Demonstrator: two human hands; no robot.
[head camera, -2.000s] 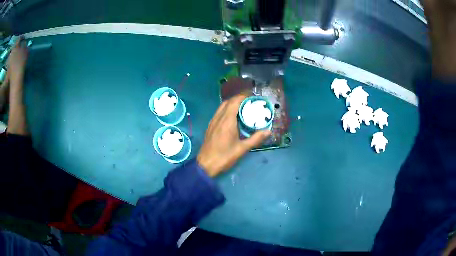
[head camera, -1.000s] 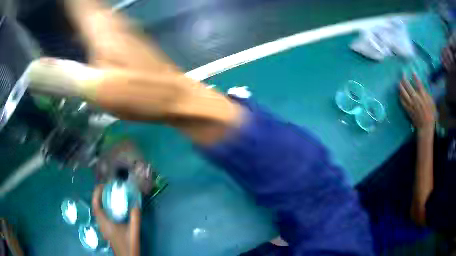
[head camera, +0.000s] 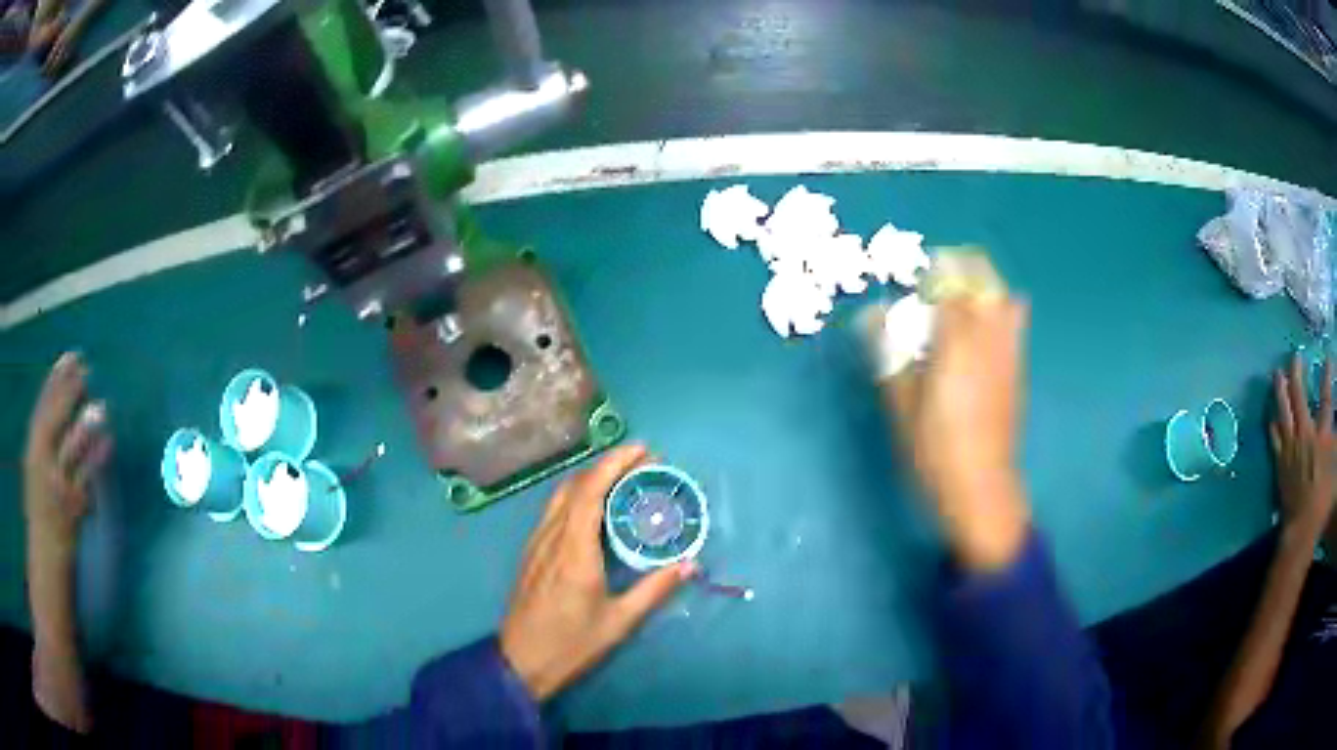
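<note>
My left hand (head camera: 565, 586) holds a teal fan housing (head camera: 658, 517) upright on the bench, just right of the press base. No white blade is in it; its spokes and motor hub show, and a dark red lead wire lies to its right. My right hand (head camera: 960, 418), blurred, with pale yellow finger cots, holds a white impeller (head camera: 905, 334) at its fingertips. Several more impellers (head camera: 801, 232) lie loose to its left. The press base plate (head camera: 491, 366) carries nothing, and the press head (head camera: 374, 242) is above it.
Three teal housings with white centres (head camera: 279, 495) stand left of the press. Two teal housings (head camera: 1185, 444) and a crumpled clear bag (head camera: 1268, 249) are at the right. Other people's hands rest at the far left (head camera: 66, 454) and far right (head camera: 1301, 454). A white-edged conveyor (head camera: 880, 151) runs behind.
The view has swung back from the right. My left hand now holds a bladeless housing off the press, a third filled one stands at the left, and my right hand has come down to the impellers.
</note>
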